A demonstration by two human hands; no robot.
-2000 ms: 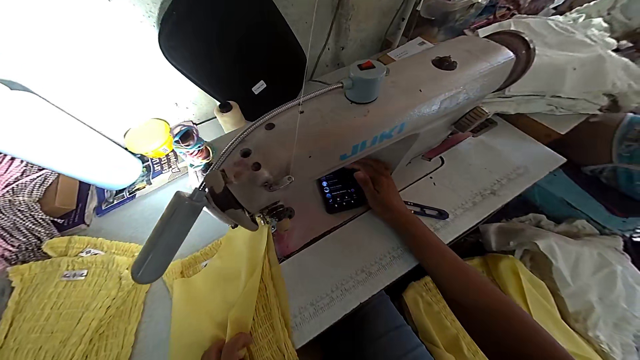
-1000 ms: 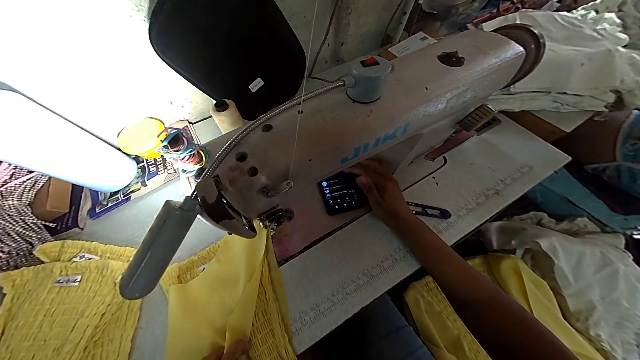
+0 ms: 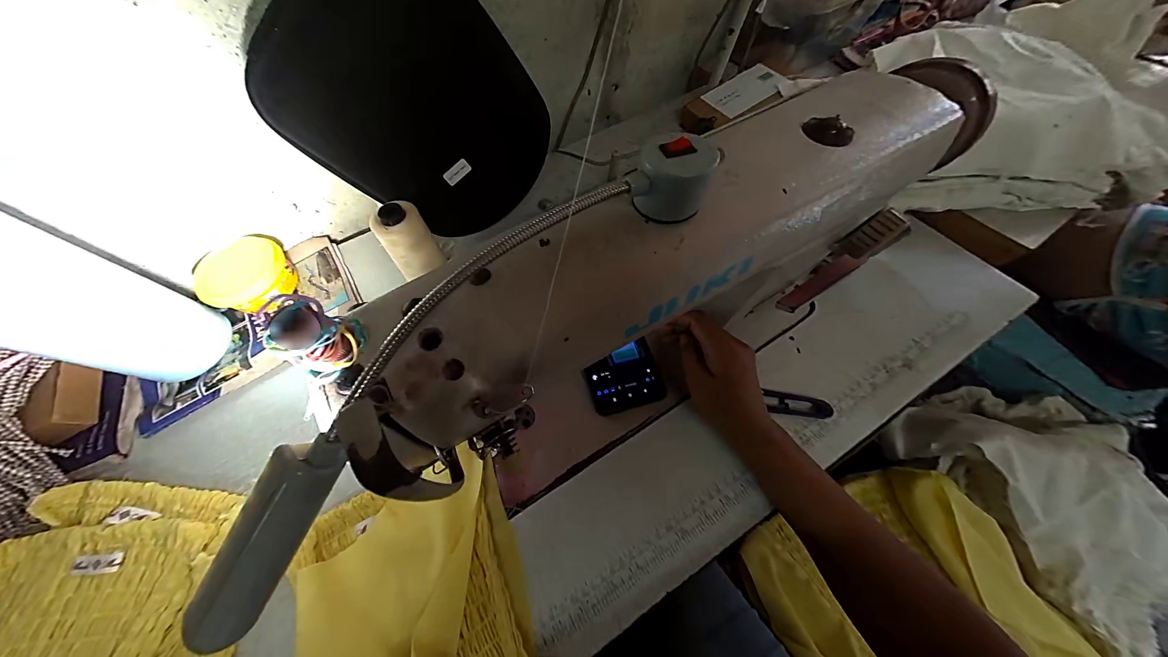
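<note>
A Juki sewing machine stands across the middle of the view. Under its arm, on the machine bed, lies a smartphone with a lit screen. My right hand is beside the phone's right edge, fingers bent and partly hidden by the machine arm; whether it grips anything does not show. Yellow fabric with shirred panels runs from under the needle area toward the bottom edge. My left hand is out of view. Right of my wrist rests a dark thread snipper or similar slim tool.
A grey lamp on a flexible metal neck hangs at the machine head. Behind stand a thread cone and a yellow-lidded tub. White cloth lies at right. Part of another person's arm shows at the right edge.
My left hand, earlier on the yellow fabric at the bottom edge, has gone out of view. The phone's screen now shows a bright blue patch at its top.
</note>
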